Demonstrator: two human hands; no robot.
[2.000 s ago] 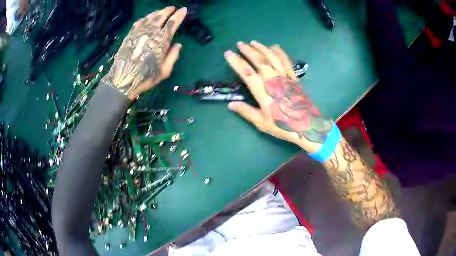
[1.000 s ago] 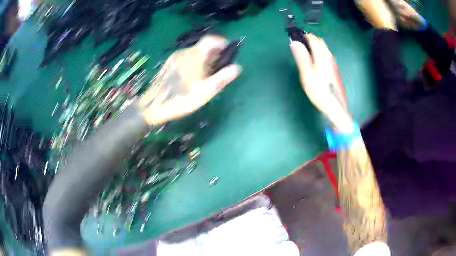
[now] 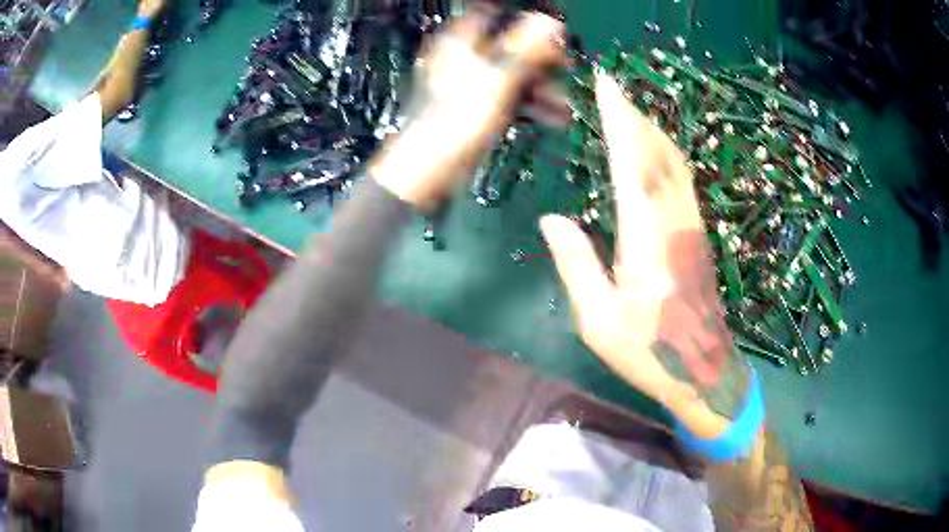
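My left hand (image 3: pixel 463 99), with a grey sleeve on the forearm, is blurred at the top centre, beside a heap of black housings (image 3: pixel 312 114). Dark shapes show at its fingers; I cannot tell if it holds any. My right hand (image 3: pixel 656 239), with a blue wristband, is open, its fingers stretched out and the thumb apart. It is over the left side of a heap of green circuit boards (image 3: pixel 775 166) with small pale parts. It hides some of the heap.
The green table (image 3: pixel 458 281) has its front edge running below my hands. Another person's arm (image 3: pixel 123 73) reaches in at the upper left. A red stool (image 3: pixel 198 312) stands below, with cardboard boxes (image 3: pixel 31 426) at the far left. Dark parts lie at the upper right.
The view has swung left, so the green heap now shows on the right. My right hand is now beside that heap, empty and open. My left hand is now near the black heap.
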